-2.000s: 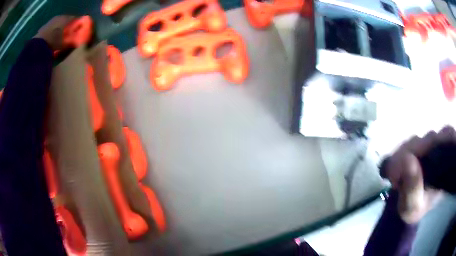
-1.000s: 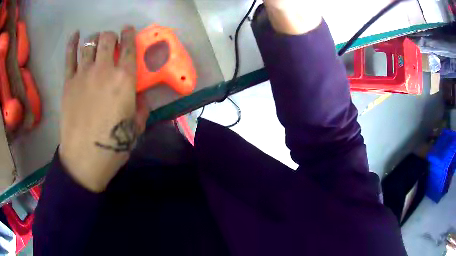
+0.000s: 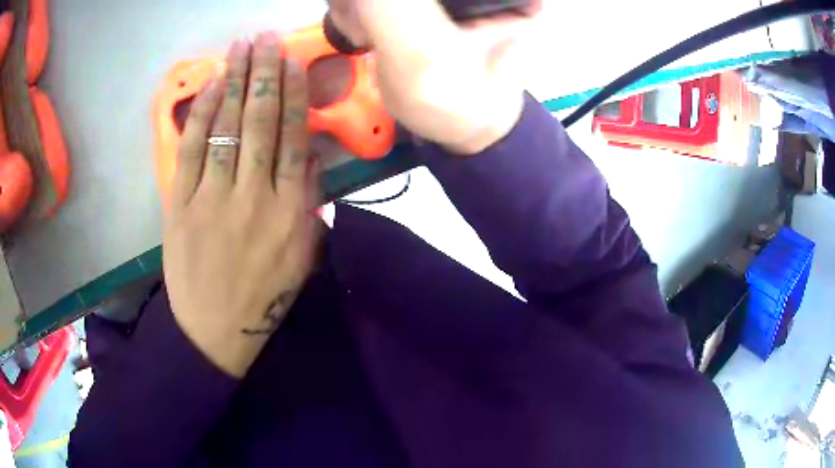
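An orange plastic housing (image 3: 352, 128) lies on the pale bench surface near its green edge. My left hand (image 3: 243, 164) lies flat over the middle of the housing, fingers pointing away from me, pressing on it. My right hand (image 3: 439, 78) is above the right end of the housing, closed around a black electric screwdriver (image 3: 343, 35). The screwdriver's nose is over the housing's upper right part. Its bit is not visible, and the tool is partly hidden by the hand and cut off by the top edge.
More orange housings (image 3: 46, 137) stand with brown cardboard at the far left. A black cable (image 3: 677, 50) runs from the upper right. Red stools (image 3: 677, 114), a blue crate (image 3: 778, 288) and a black crate (image 3: 712, 311) are beyond the bench edge (image 3: 101, 283).
My right hand has come left and down into view with the screwdriver, over the housing. My left hand and the housing have shifted slightly right since one second ago.
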